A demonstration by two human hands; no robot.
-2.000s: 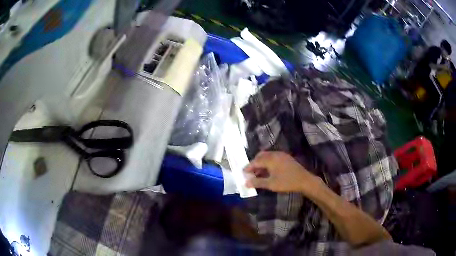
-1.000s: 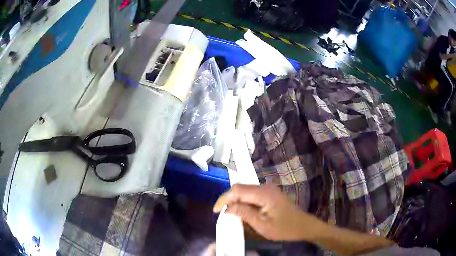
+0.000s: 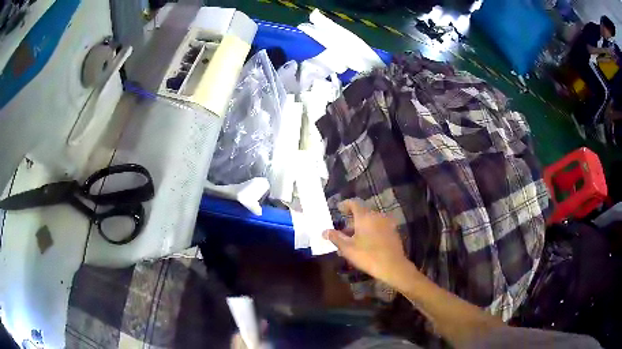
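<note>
White strips [image 3: 314, 211] hang over the near rim of the blue bin. My right hand [image 3: 372, 238] is at their right edge. Its fingers are apart, with one fingertip at the strips, and no grip shows. My left hand [image 3: 247, 339] is at the bottom edge, blurred and mostly cut off. It holds a short white strip [image 3: 242, 315] that points up. Plaid fabric [image 3: 160, 300] lies at the near edge of the machine bed. A large plaid heap [image 3: 464, 170] is beyond and beside my right hand.
Black shears [image 3: 89, 198] lie on the machine bed [image 3: 153, 177]. The blue bin [image 3: 252, 217] holds a clear plastic bag [image 3: 245, 129] and strips. An open parts box [image 3: 198, 65] stands behind. A red stool [image 3: 576, 184] and a seated person [image 3: 597, 68] are at the right.
My right hand moved down to a white strip, then back up to the hanging strips without it. A white strip is now in my left hand at the bottom. The view has shifted slightly.
</note>
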